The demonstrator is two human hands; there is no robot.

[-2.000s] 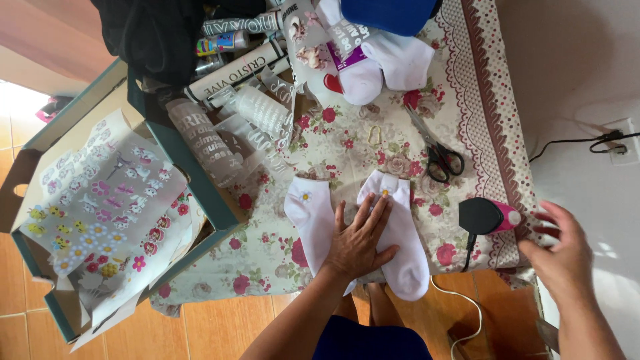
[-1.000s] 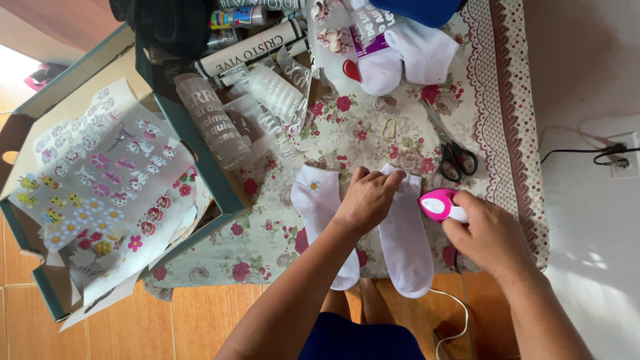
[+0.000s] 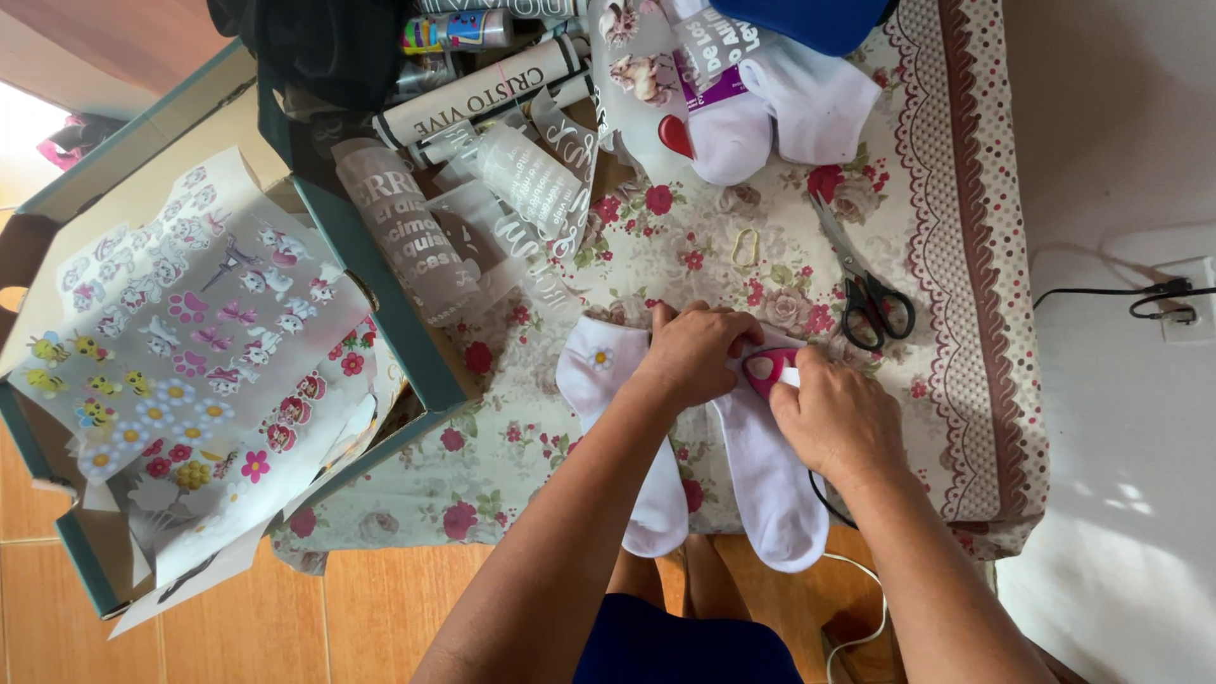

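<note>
Two white ankle socks lie side by side near the front edge of the table. The left sock [image 3: 600, 380] bears a small daisy print near its cuff. My left hand [image 3: 701, 351] rests at the cuff of the right sock [image 3: 771, 489], fingers bent; what they pinch is hidden. Gripped in my right hand [image 3: 841, 408] is a pink and white mini heat press iron [image 3: 768, 369], which sits over the upper part of the right sock, whose print is hidden. Black-handled scissors [image 3: 860, 285] lie partly open beyond my right hand.
An open cardboard box [image 3: 427, 366] with printed transfer sheets [image 3: 237, 304] stands at the left. Rolled transfers [image 3: 484, 90] and more white socks [image 3: 817, 95] lie at the back. A rubber band [image 3: 746, 247] rests on the floral tablecloth [image 3: 978, 380]. A black cord [image 3: 1092, 290] runs to the wall outlet.
My right hand has taken hold of the iron, which lay at the table's right edge, and brought it left onto the right sock. My left hand has moved up to the cuff from lying flat.
</note>
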